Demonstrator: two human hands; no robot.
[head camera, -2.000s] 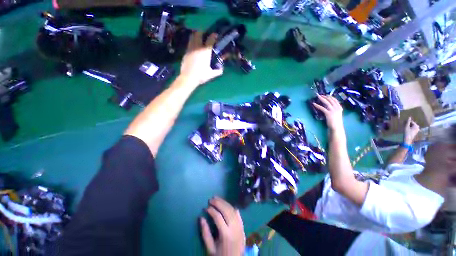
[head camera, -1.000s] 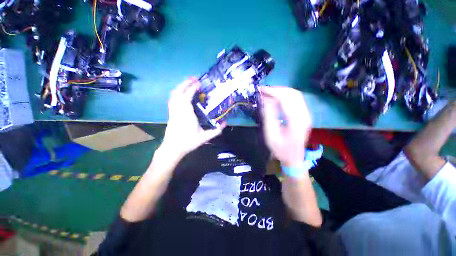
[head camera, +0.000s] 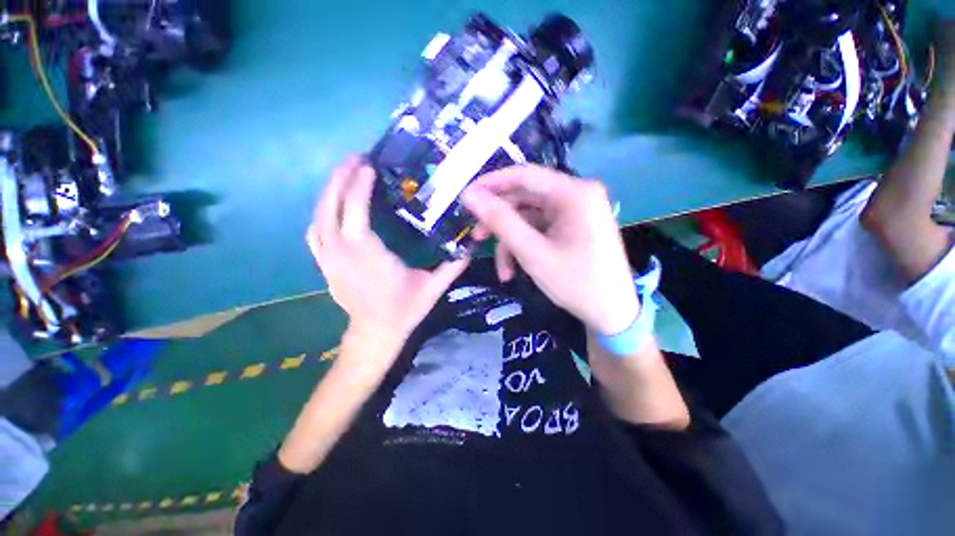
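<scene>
A black housing assembly (head camera: 471, 115) lies tilted at the upper middle, over the bench's near edge. A white flat ribbon cable (head camera: 487, 141) runs along its top. A round black end part (head camera: 563, 47) projects at its upper right, and a small orange flex cable (head camera: 408, 190) shows at its lower left. My left hand (head camera: 361, 251) holds the housing's lower left end between thumb and fingers. My right hand (head camera: 560, 236), with a light-blue wrist strap (head camera: 635, 314), has its thumb and index finger together at the ribbon's lower end. The fingertips partly hide what they pinch.
Similar black units with wires (head camera: 63, 220) lie at the left, and more units (head camera: 817, 79) are piled at the upper right. The green bench's (head camera: 283, 115) near edge crosses the view. Another person's arm (head camera: 911, 220) and light clothing are at the right. Yellow-black tape (head camera: 251, 372) marks the floor.
The housing and both hands appear larger and nearer. The housing sits higher in the view. My right hand has moved from the housing's right side to the ribbon's lower end.
</scene>
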